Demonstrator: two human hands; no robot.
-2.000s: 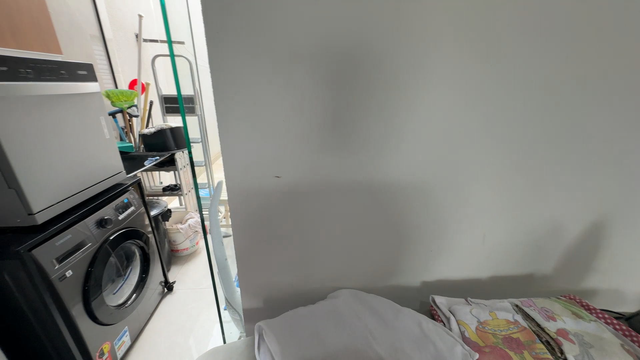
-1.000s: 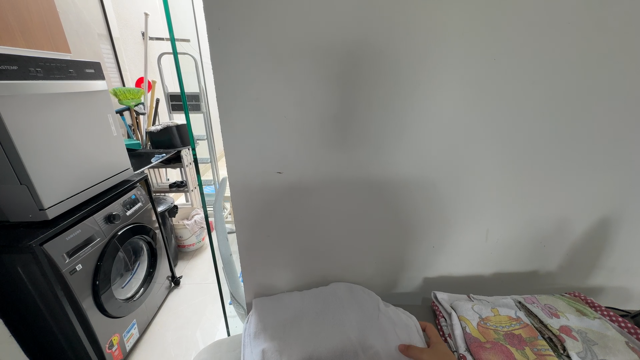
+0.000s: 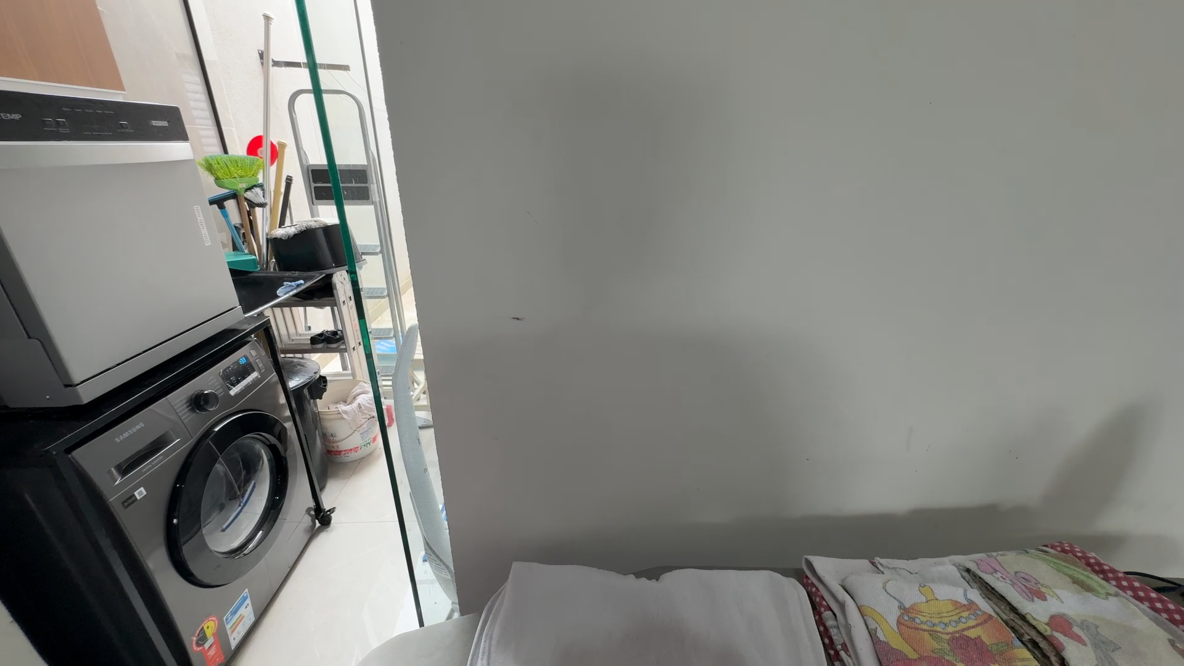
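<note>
Neither of my hands shows in the head view now. A folded white cloth [image 3: 647, 615] lies at the bottom middle, its lower part cut off by the frame edge. Close against its right side are folded printed cloths [image 3: 943, 615], one with a yellow teapot and red flowers. Another printed cloth [image 3: 1082, 601] with a red dotted border lies at the far right. What holds or touches the lower parts of these cloths is out of view.
A grey wall [image 3: 740, 277] rises behind the cloths. At left, a silver appliance [image 3: 120, 250] stands above a Samsung front-loading washing machine [image 3: 203, 499]. Beyond a glass panel's green edge [image 3: 356, 268] are a stepladder [image 3: 384, 185], a green broom [image 3: 233, 171] and a white bucket [image 3: 350, 435].
A hand was at the right edge of the white cloth one second ago and is now out of view. The white cloth's top edge has gone from rounded to flatter and wider, beside the printed cloths.
</note>
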